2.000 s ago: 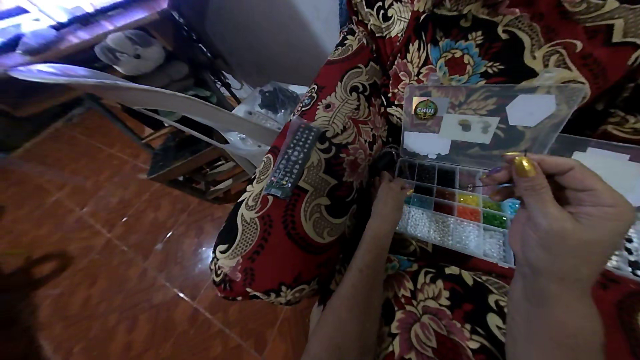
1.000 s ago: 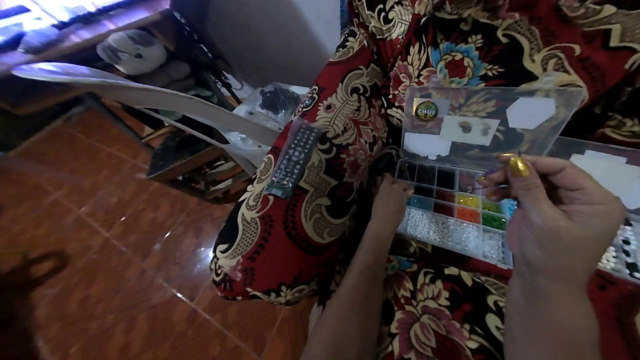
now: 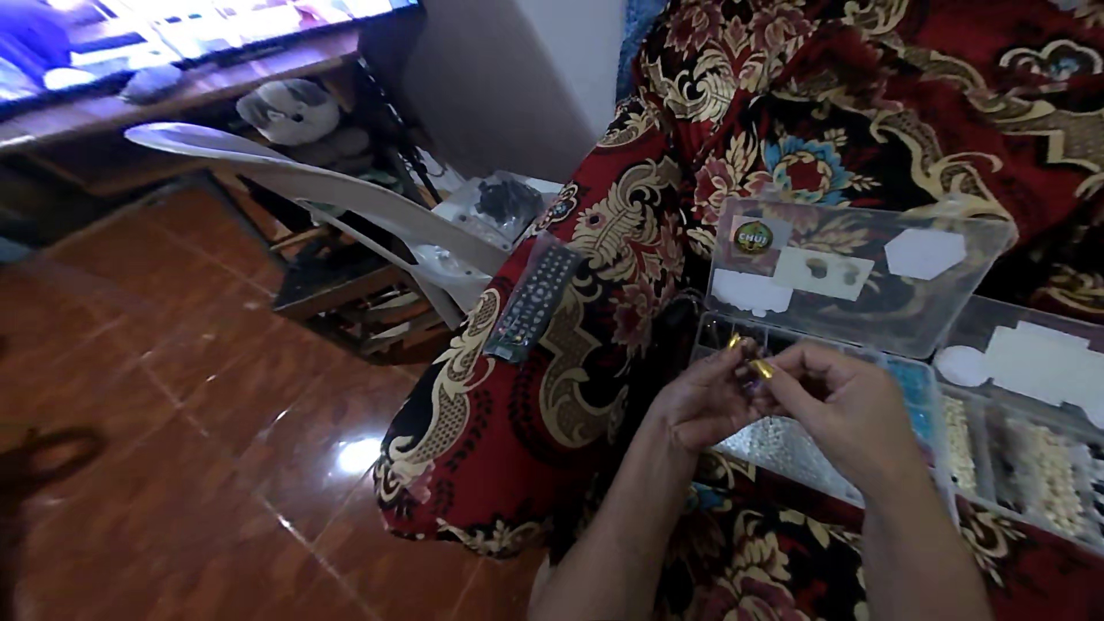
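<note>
My left hand (image 3: 703, 401) and my right hand (image 3: 832, 401) meet above a clear plastic bead organizer (image 3: 944, 483), their fingertips pinched close together. Something tiny and dark shows between the fingertips, too small to make out. Gold polish shines on the nails. Under the hands, clear beads (image 3: 768, 440) fill the front compartments, and much of the rest is hidden by the hands. The organizer's transparent lid (image 3: 854, 250) stands raised behind, with paper pieces and a round sticker on it.
A second organizer with cream beads (image 3: 1054, 483) lies at the right. A packet of small studs or beads (image 3: 536, 297) rests on the floral sofa arm (image 3: 595, 371). Left of it stand a plastic chair (image 3: 345, 185) and a plush toy (image 3: 289, 112) above a tiled floor (image 3: 198, 431).
My left hand has risen from the organizer's left compartments to meet my right hand. The right hand has moved a little lower and left, with its fingertips now beside the left ones.
</note>
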